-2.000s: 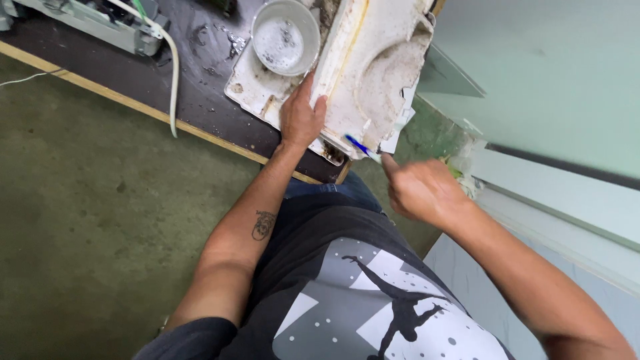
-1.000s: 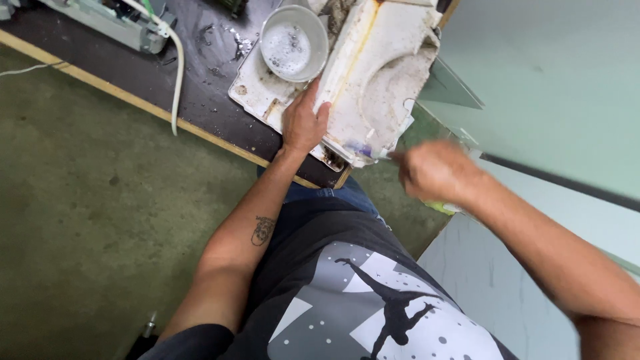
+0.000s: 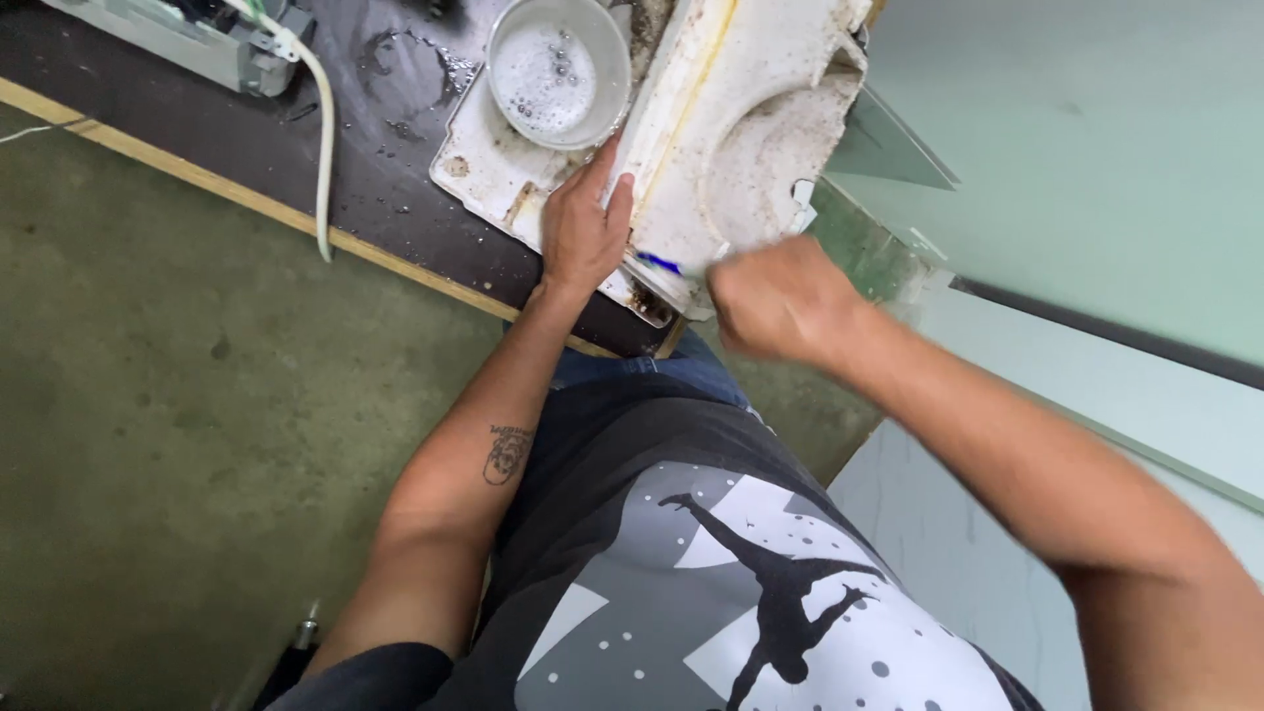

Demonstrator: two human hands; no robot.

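Observation:
My left hand point(image 3: 585, 222) grips the near left edge of a dirty white plastic housing point(image 3: 681, 168), which is tilted on the bench. In my right hand point(image 3: 785, 301), closed and slightly blurred, is a small brush point(image 3: 659, 263) with blue bristles; its head touches the housing's lower corner, and its handle is mostly hidden by the fist. A round translucent plastic tub point(image 3: 559, 74) with foamy liquid stands just beyond my left fingers. Under it lies a stained white plastic panel point(image 3: 474, 163), with dark grime at its near corner.
A dark workbench point(image 3: 395, 188) with wooden edging bears wet patches and drops. At its far left are a grey appliance part point(image 3: 232, 54) and a white hose point(image 3: 324, 148) that hangs over the edge. Pale green panels point(image 3: 1086, 118) stand at the right.
My right hand with the brush has moved along the housing, and the bristles are now at its lower left corner. My left hand stays on the housing's edge.

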